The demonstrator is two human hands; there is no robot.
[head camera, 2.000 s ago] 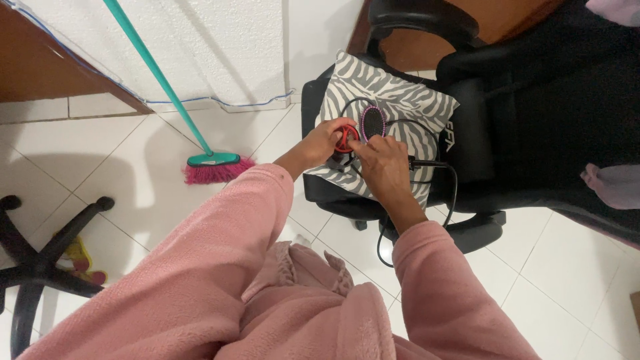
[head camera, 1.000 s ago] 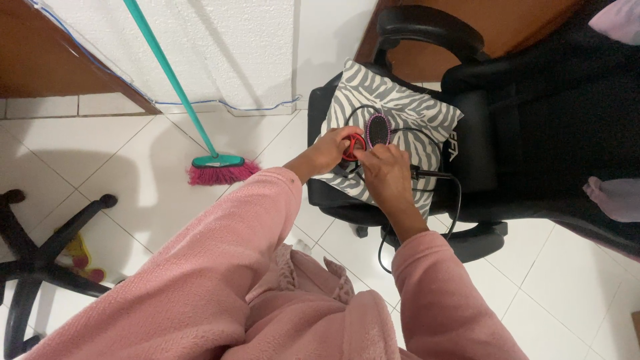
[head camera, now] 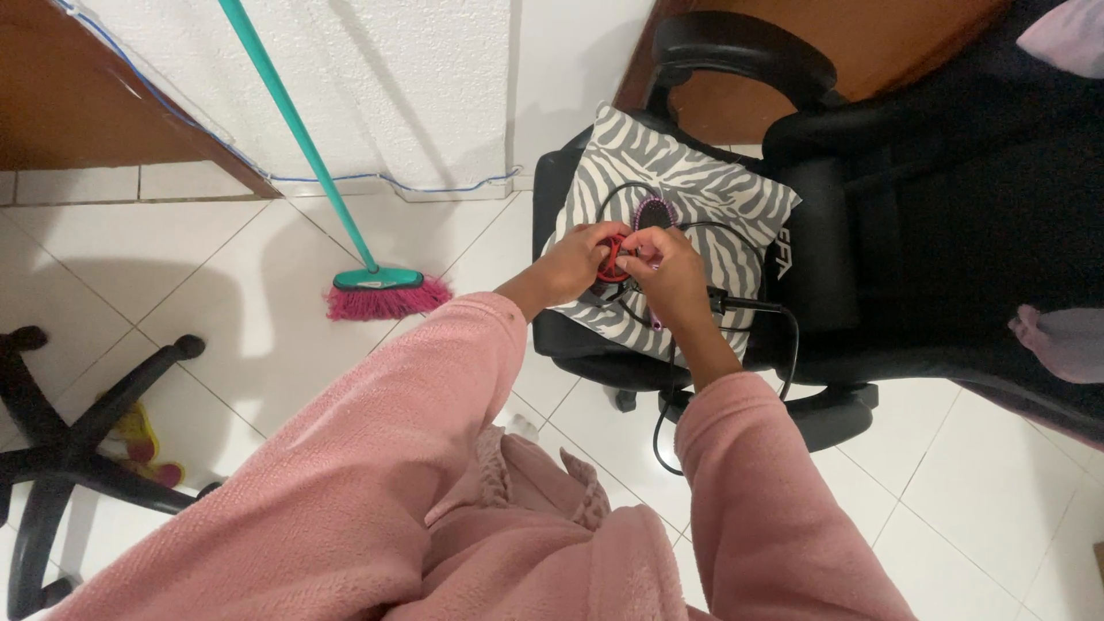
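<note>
My left hand holds a small round red object over a zebra-print cushion on the seat of a black chair. My right hand has its fingertips at the red object's right side; whether they pinch something there is hard to see. Just above the hands, an oval hairbrush with a purple rim lies on the cushion. A black corded appliance lies partly behind my right hand, and its cable loops over the cushion and down past the seat edge.
A teal broom with pink bristles stands on the tiled floor to the left. Another chair's black wheeled base is at the lower left, near yellow and pink shoes. The chair's armrests flank the cushion.
Both hands have stayed together around the red object over the cushion, with only small shifts of the fingers.
</note>
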